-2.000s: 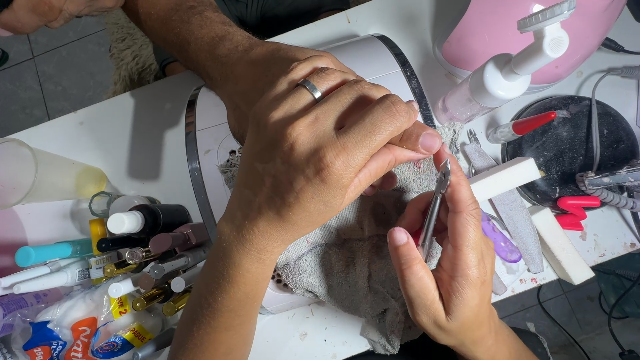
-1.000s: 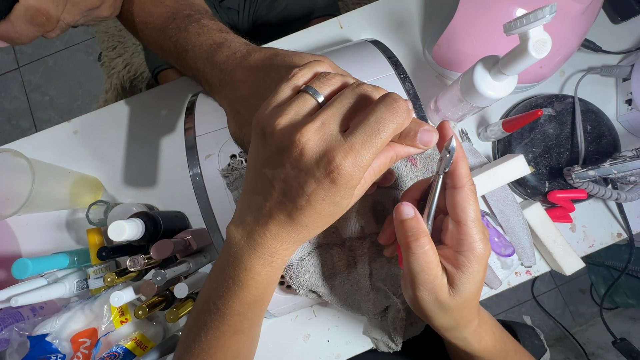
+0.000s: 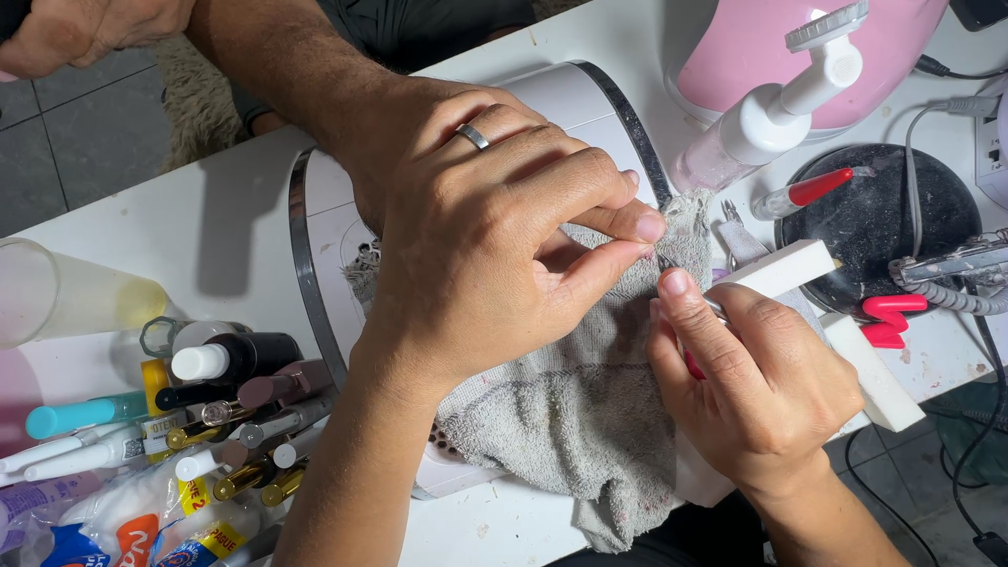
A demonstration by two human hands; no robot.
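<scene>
My left hand point(image 3: 488, 228) lies over another person's hand point(image 3: 417, 118) and pinches one of its fingers point(image 3: 630, 222) near the tip. My right hand point(image 3: 748, 362) grips a slim metal manicure tool point(image 3: 717, 309), mostly hidden by my fingers, its tip beside that fingertip. Something red shows under my right fingers. A grey towel point(image 3: 567, 425) lies beneath both hands, draped over a white rounded device point(image 3: 543, 87) with dark edge bands.
Polish bottles point(image 3: 252, 358), pens and a bag of cotton point(image 3: 118, 488) crowd the left. On the right are a pump bottle point(image 3: 756, 130), a black round pad point(image 3: 890, 213), white buffer blocks point(image 3: 874, 370) and cables. A frosted cup point(image 3: 71, 291) lies at far left.
My right hand has turned from palm up to back up, and the tool now points toward the held fingertip. My left hand keeps its hold on the other person's finger.
</scene>
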